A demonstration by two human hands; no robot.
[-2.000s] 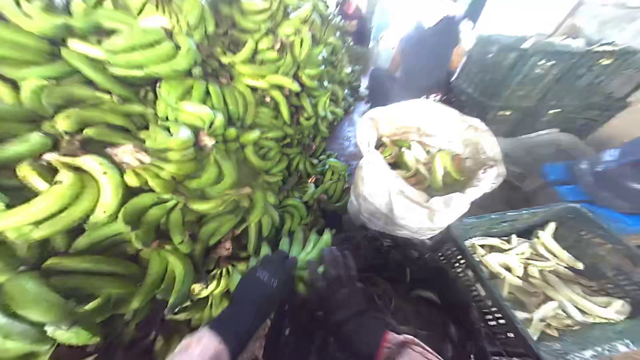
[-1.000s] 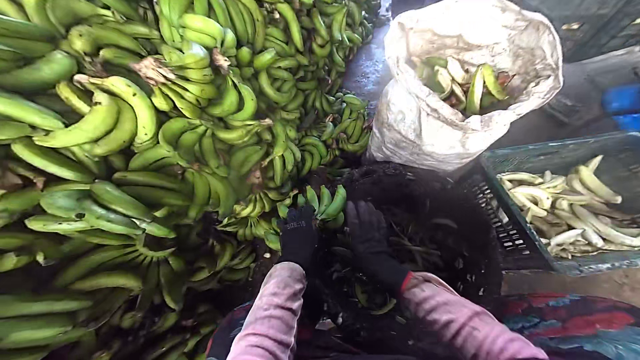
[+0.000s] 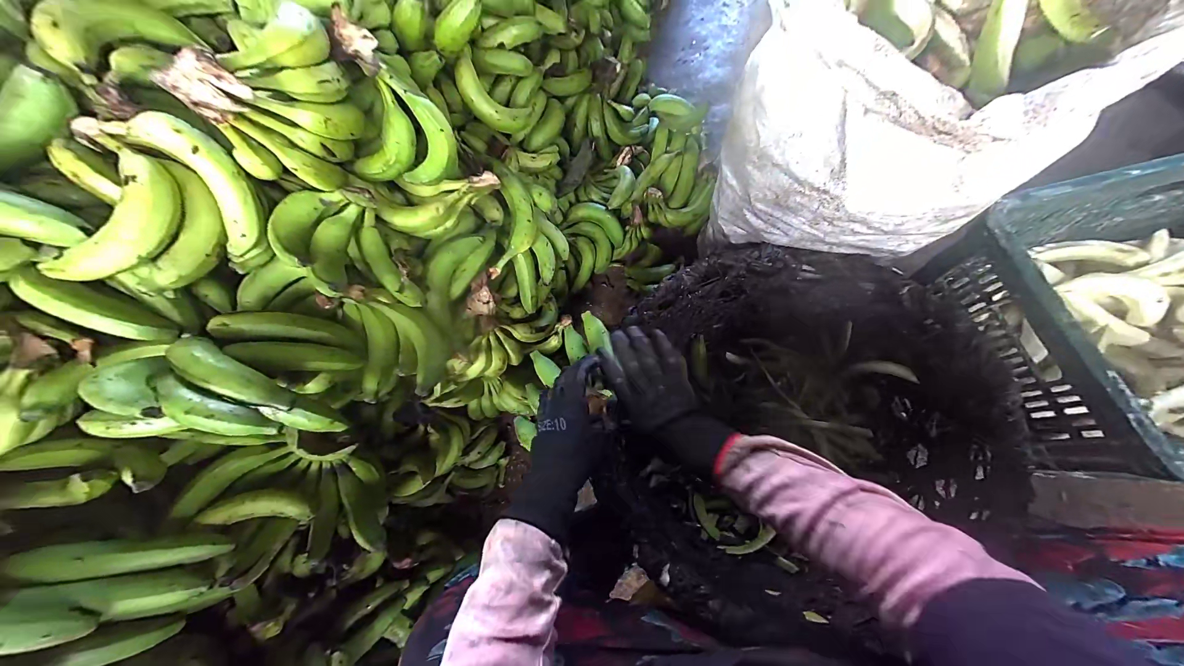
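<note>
Both hands wear dark knit gloves and meet at the centre, over the edge of a dark, dirt-caked basket (image 3: 823, 305). My left hand (image 3: 566, 430) is closed around a small cluster of green plantains (image 3: 573, 347), whose tips stick up past the fingers. Against the right side of this cluster lies my right hand (image 3: 652, 384), its back up and fingers pointing forward; whether it grips anything is hidden. A large heap of green plantain bunches (image 3: 324, 324) fills the left side. Thin peel strips (image 3: 740, 536) lie inside the basket.
A white woven sack (image 3: 832, 157) holding green pieces stands beyond the basket. At the right is a green plastic crate (image 3: 1073, 324) of peeled plantains (image 3: 1119, 287). A patterned cloth (image 3: 1101, 573) covers the lap at the bottom edge.
The view has tilted down and come closer to the hands. Both hands stay together at the small green cluster.
</note>
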